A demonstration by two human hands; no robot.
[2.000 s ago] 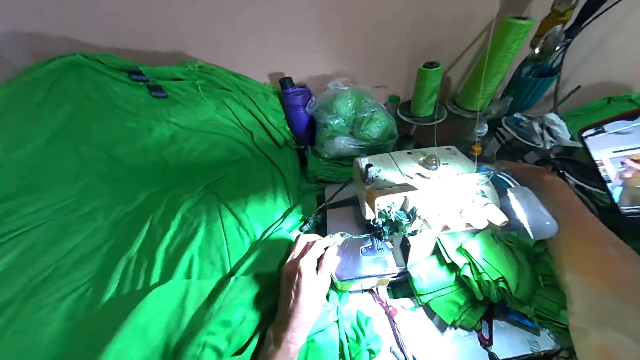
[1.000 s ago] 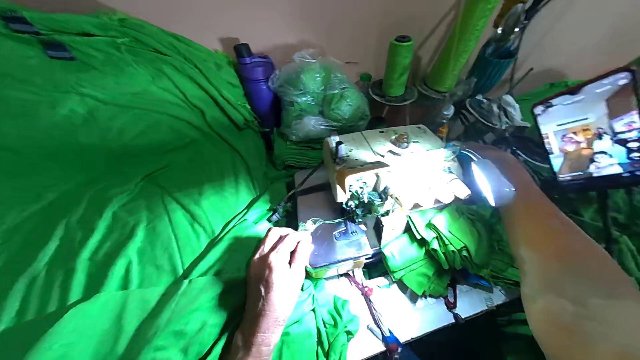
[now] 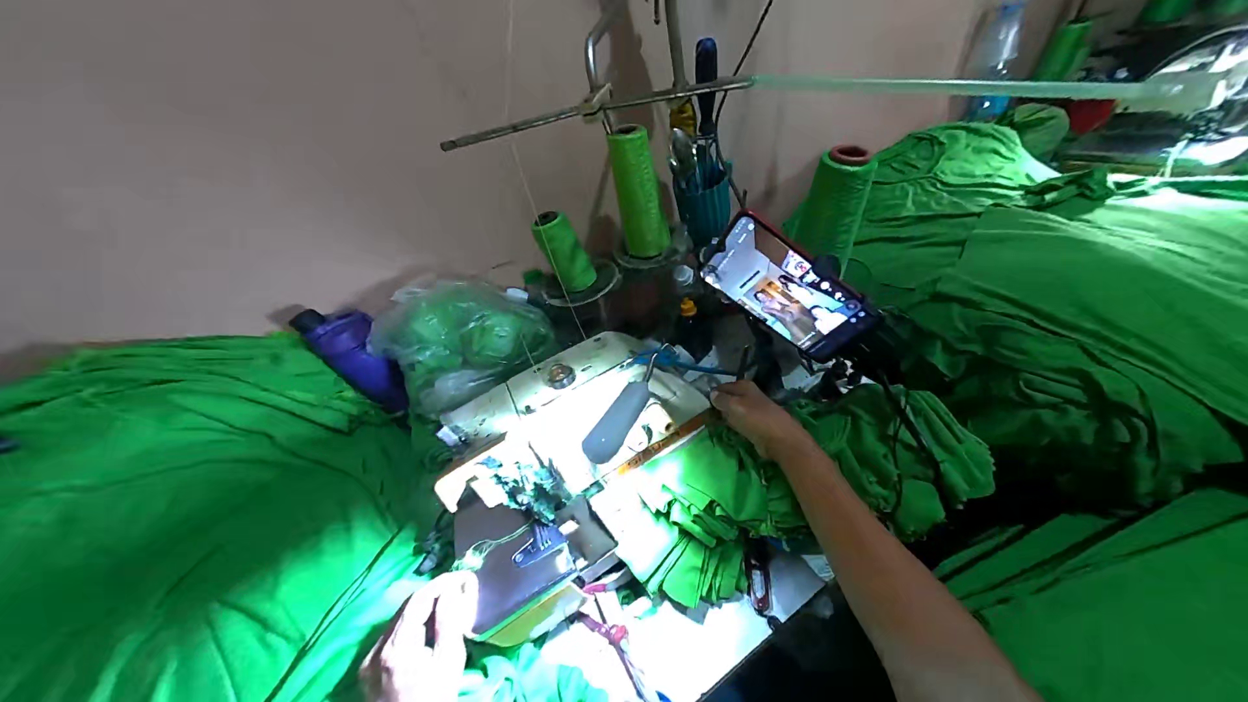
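Observation:
A lit sewing machine (image 3: 585, 400) stands in the middle, threaded from above. My left hand (image 3: 424, 634) is at the lower left, beside the front edge of the machine's dark bed plate (image 3: 497, 556), its fingers bent over green cloth (image 3: 195, 546); whether they grip anything is unclear. My right hand (image 3: 746, 414) reaches to the far right end of the machine, near a blue strip; its fingertips are partly hidden, and a hold cannot be made out. A grey lamp head (image 3: 616, 422) hangs over the machine. Gathered green fabric (image 3: 702, 526) lies between the machine and my right forearm.
Behind the machine are a purple bottle (image 3: 356, 356), a plastic bag of green material (image 3: 463, 336) and green thread cones (image 3: 639, 190). A phone (image 3: 790, 288) on a mount stands behind my right hand. Green cloth piles (image 3: 1102, 292) fill the right side. A metal rod (image 3: 595, 107) crosses above.
The view has swung to the right and up. My right hand, hidden behind the lamp a second ago, now shows at the machine's right end. My left hand remains near the bed plate.

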